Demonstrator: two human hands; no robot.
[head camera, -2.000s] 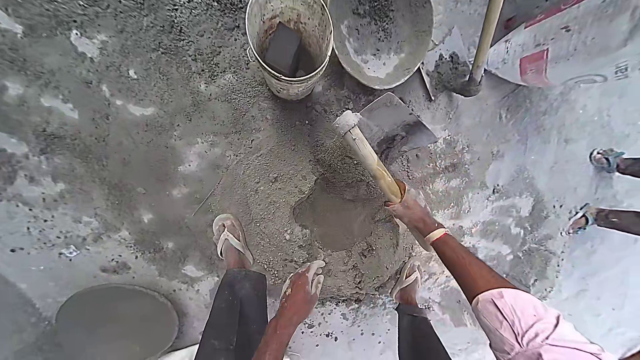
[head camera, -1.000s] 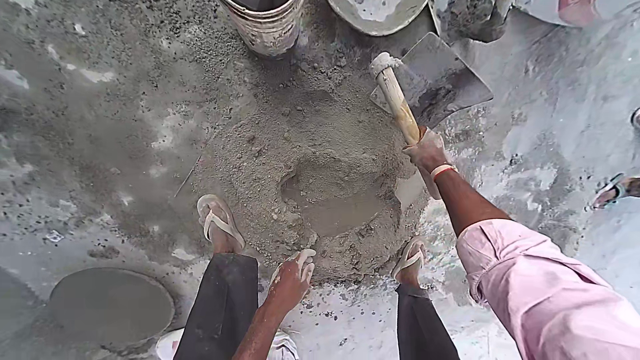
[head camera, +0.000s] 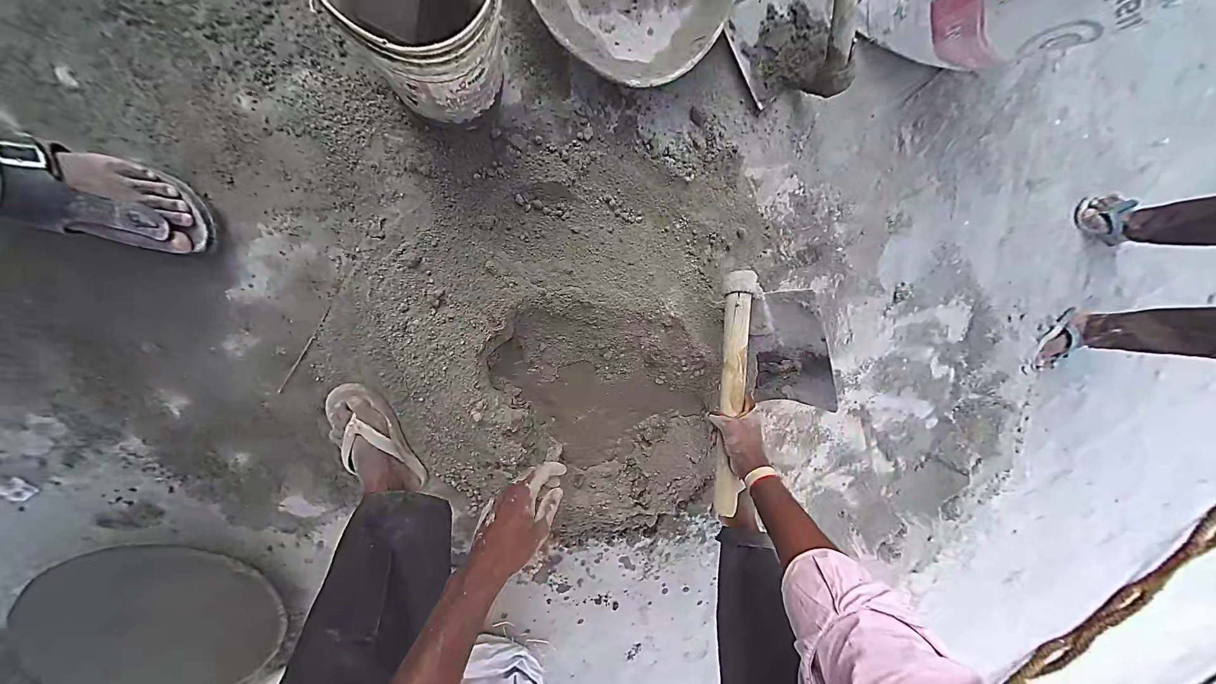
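My right hand (head camera: 741, 439) grips the wooden handle of a hoe (head camera: 735, 366). The hoe's flat metal blade (head camera: 803, 351) lies to the right of the handle, by the edge of a mound of grey mortar mix (head camera: 560, 237). A wet hollow (head camera: 608, 394) sits in the middle of the mound. Smeared with pale mortar, my left hand (head camera: 522, 513) hangs over the mound's near edge, its fingers partly bent; whether it touches the mix I cannot tell. My left foot in a flip-flop (head camera: 375, 432) stands left of the mound.
A bucket (head camera: 446, 71), a shallow pan (head camera: 636, 38) and a second tool with a mortar-caked blade (head camera: 793, 47) stand beyond the mound. A printed sack (head camera: 950, 28) lies at upper right. People's feet show at left (head camera: 142, 204) and right (head camera: 1102, 218). A round grey disc (head camera: 147, 617) is at lower left.
The hoe has come down and nearer my body, its handle now almost in line with my view. My left hand stays near the mound's near edge. Another person's foot has appeared at left.
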